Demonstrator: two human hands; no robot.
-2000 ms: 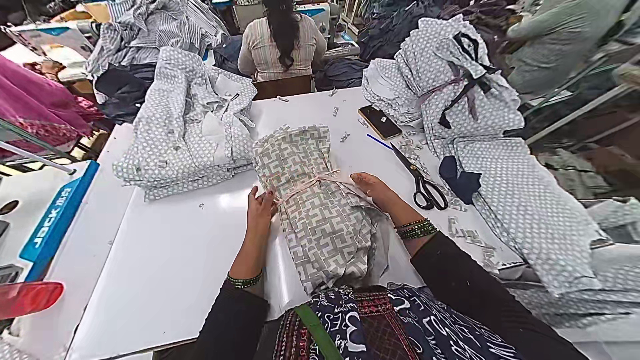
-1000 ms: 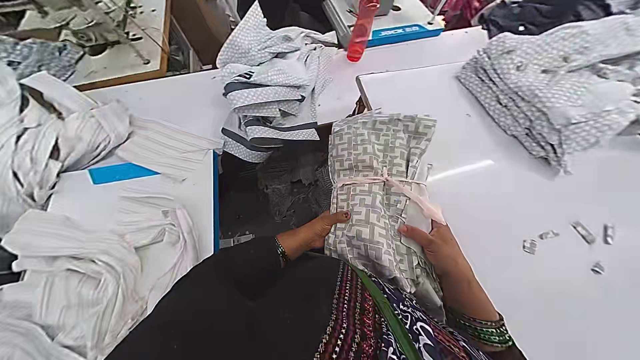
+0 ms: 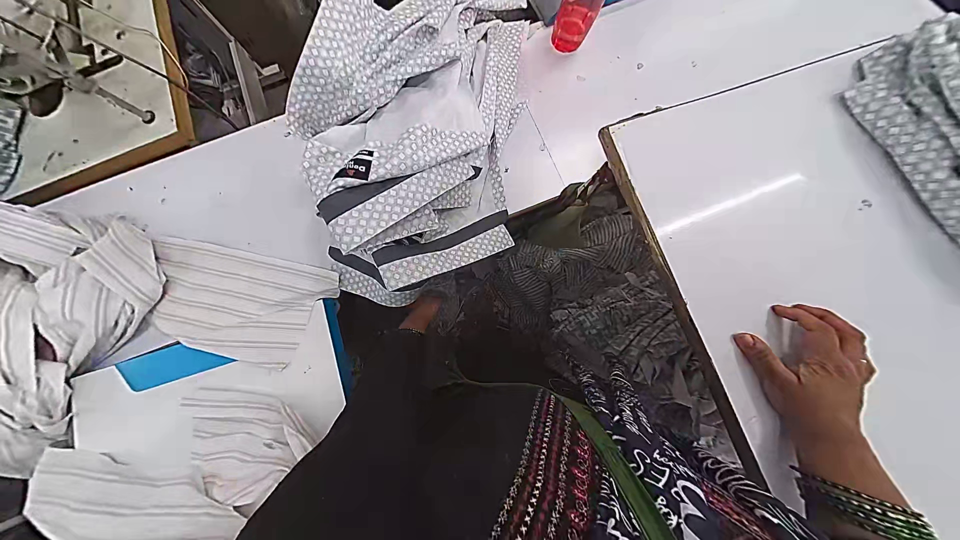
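My right hand rests on the white tabletop at the right, fingers apart, with nothing in it. My left hand reaches down into the dark gap between the tables; its fingers are hidden, and whether it holds anything cannot be seen. Right above it, a pile of grey-white patterned garments with dark bands hangs over the table edge. Below, in the gap, lie dark striped and crumpled fabric pieces. The tied cloth bundle is not in view.
Striped cream fabric lies over a white and blue machine bed at the left. A red translucent object is at the top. Patterned cloth lies at the far right. A wooden-edged table with a sewing machine stands at upper left.
The tied bundle, held between both hands a second ago, is out of both the right hand and the view. The left hand has gone down into the gap; the right lies on the tabletop.
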